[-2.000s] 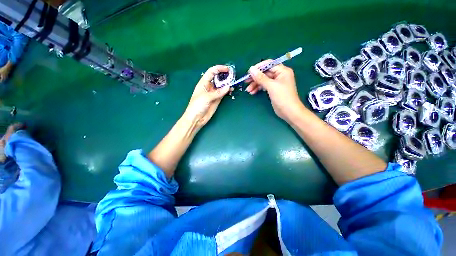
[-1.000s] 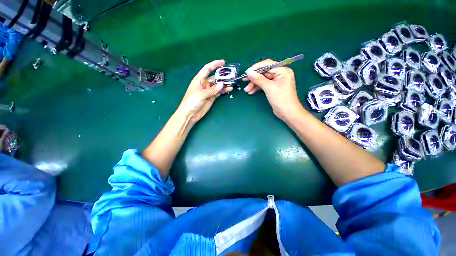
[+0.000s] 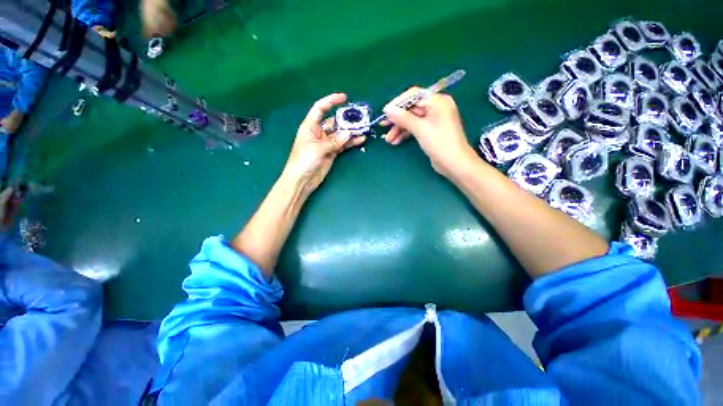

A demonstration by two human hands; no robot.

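Observation:
My left hand (image 3: 317,143) holds a small unit (image 3: 353,117) between finger and thumb. The unit is roughly square with a silver-white rim and a round dark centre, which faces up. My right hand (image 3: 428,127) holds silver tweezers (image 3: 444,82) like a pen. Their tip is at the lower right edge of the unit; whether it grips a piece is too small to tell. Tiny pale bits (image 3: 364,148) lie on the green mat (image 3: 372,198) just below the unit.
A heap of similar units (image 3: 614,119) lies at the right. A slanting grey post (image 3: 151,83) with black ties stands at the upper left. A lone unit (image 3: 155,47) is near another person's blurred hand (image 3: 158,17). A person's blue sleeve (image 3: 47,301) is at the left edge.
The unit in my left hand has turned, and its dark centre shows more fully. The tweezers stay at its right side. Another person's hand has come in at the top left.

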